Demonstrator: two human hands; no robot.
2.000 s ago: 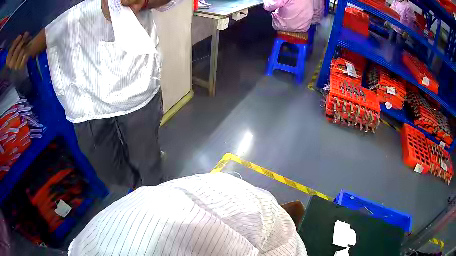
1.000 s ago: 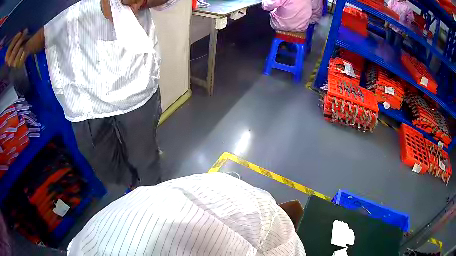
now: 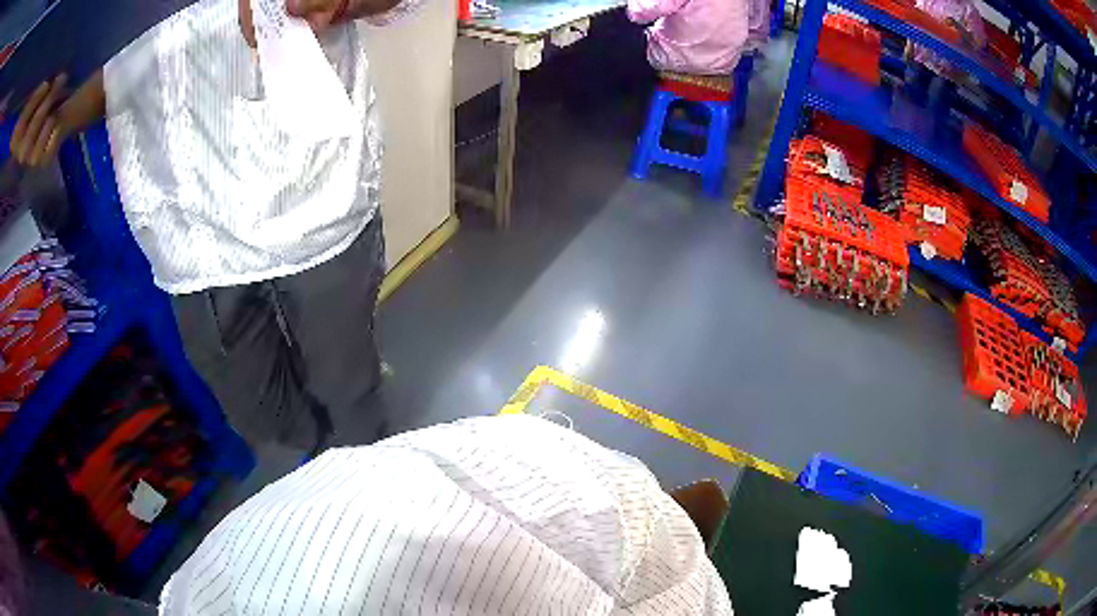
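Neither my left hand nor my right hand is in view. A white striped smock [image 3: 457,517] fills the bottom middle and hides what lies under it. To its right is the corner of a dark green bench mat [image 3: 751,542]. White paper or cloth pieces [image 3: 823,561] lie on the mat, and the lower one is cut off by the bottom edge.
A person in a white smock [image 3: 241,157] stands at the left beside a blue rack [image 3: 132,289]. Orange-red watch trays [image 3: 842,217] fill the right-hand rack. A blue crate [image 3: 890,503] and a brown box [image 3: 701,505] adjoin the mat. A person in pink sits on a blue stool [image 3: 682,135].
The whole scene has shifted very slightly left in the picture. The pink figure behind the right rack has moved a little to the left. The mat's white pieces look unchanged.
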